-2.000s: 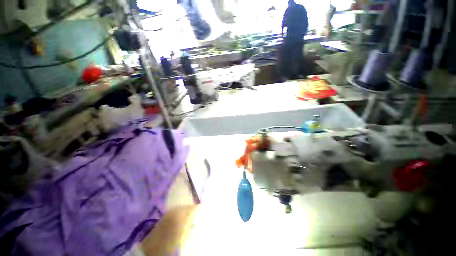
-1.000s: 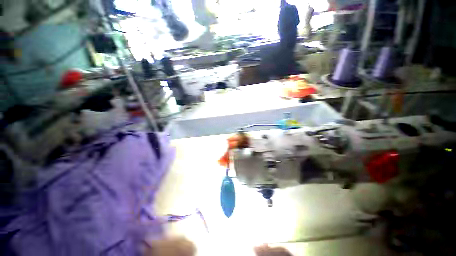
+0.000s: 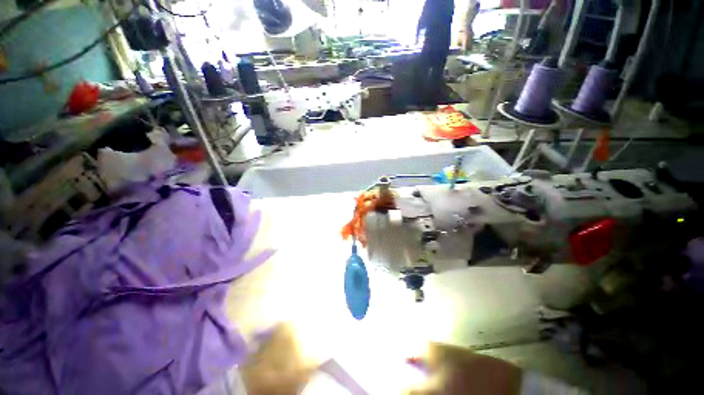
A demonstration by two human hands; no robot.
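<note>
My left hand (image 3: pixel 279 361) is at the bottom edge, overexposed and cut off, beside a small lilac fabric piece (image 3: pixel 344 378) on the bright table. I cannot tell whether it grips the piece. My right hand (image 3: pixel 471 370) is at the bottom edge, right of the fabric, its fingers washed out by glare. A small red spot shows near its fingertips. The cream sewing machine head (image 3: pixel 455 227) stands above, with the dark presser foot area (image 3: pixel 415 282) under its left end. A blue teardrop-shaped object (image 3: pixel 357 285) hangs at that end.
A large lilac garment pile (image 3: pixel 131 308) fills the left, with a narrow strip (image 3: pixel 193 284) lying across it. A pale trough (image 3: pixel 370 171) is behind the machine. Orange ties (image 3: pixel 360 214), a red patch (image 3: pixel 591 241) and purple thread cones (image 3: pixel 538 91) surround the head. A dark figure is at the back.
Both hands reach further into view at the bottom, with a lilac piece now visible between them. A narrow strip now lies across the pile. The view has shifted slightly.
</note>
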